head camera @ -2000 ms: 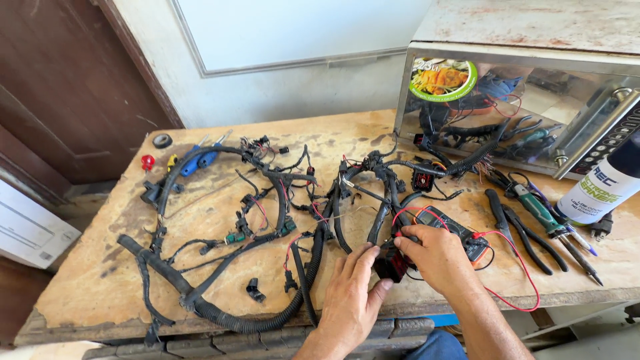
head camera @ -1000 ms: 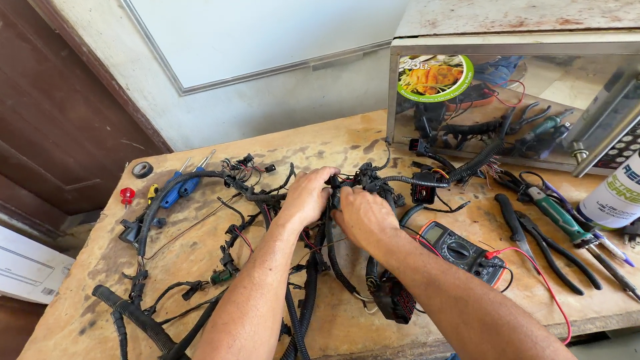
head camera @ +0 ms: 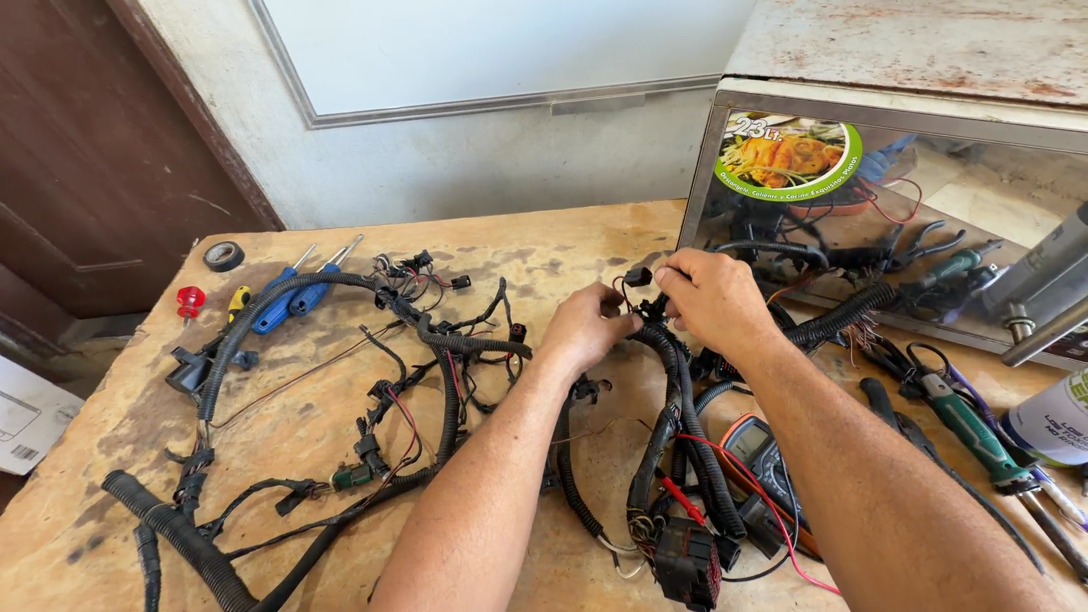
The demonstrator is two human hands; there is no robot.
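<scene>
My left hand point(head camera: 588, 327) and my right hand point(head camera: 714, 297) are close together at the top of a black wiring harness branch point(head camera: 671, 382). The fingers of both pinch its taped, wired end, beside a small black connector point(head camera: 637, 277) on thin red and black wires. Below them, a large multi-pin connector block point(head camera: 687, 557) lies near the table's front, with a red test probe point(head camera: 682, 500) beside it. More of the corrugated-tube harness point(head camera: 289, 289) spreads across the table to the left. What exactly lies between my fingertips is partly hidden.
A multimeter point(head camera: 765, 467) lies under my right forearm. Pliers point(head camera: 926, 442), a green-handled tool point(head camera: 973, 429) and a spray can point(head camera: 1054, 421) are at the right, before a microwave oven point(head camera: 901, 102). Blue screwdrivers point(head camera: 293, 297), a red-handled screwdriver point(head camera: 190, 302) and black tape point(head camera: 223, 256) lie at the left.
Both hands have moved from the dark connector near the front edge to the harness's far end. The connector block now lies released on the table. The view has shifted.
</scene>
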